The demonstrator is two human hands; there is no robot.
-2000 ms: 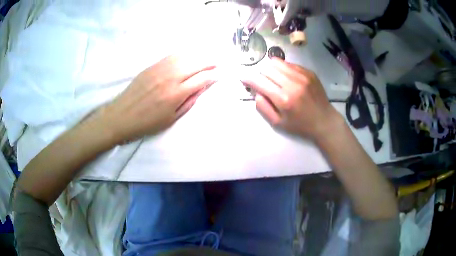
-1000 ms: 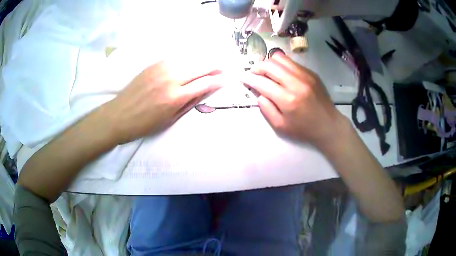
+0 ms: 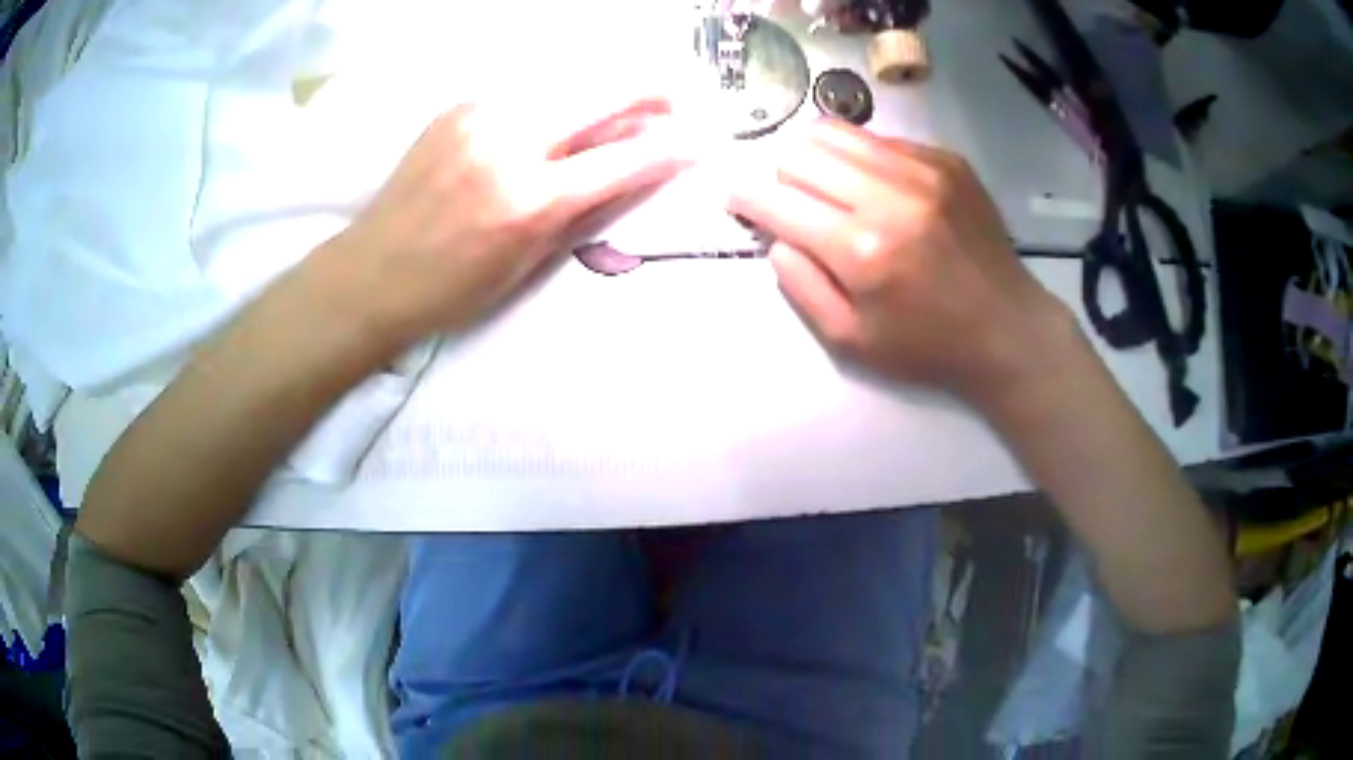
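Note:
A white garment (image 3: 252, 193) lies spread on the left of the white table and runs under my left hand (image 3: 490, 223). That hand rests flat on the cloth, fingertips towards the needle area. My right hand (image 3: 898, 245) has its fingertips together just below the needle plate (image 3: 775, 77); glare hides whether they pinch cloth. The presser foot (image 3: 729, 48) shows at the top edge. A small pinkish oval (image 3: 607, 259) with a thin dark line lies between my hands.
Black scissors (image 3: 1135, 267) and dark snips (image 3: 1057, 97) lie right of my right hand. A dark round knob (image 3: 843, 97) is beside the needle plate. A black pad (image 3: 1261, 327) with scraps lies at the far right. Cream cloth (image 3: 304, 631) hangs below the table edge.
The view has shifted, so the machine head has mostly left the top of the picture. Both hands stay close to the needle area. The pinkish oval has come into view since the oldest frame.

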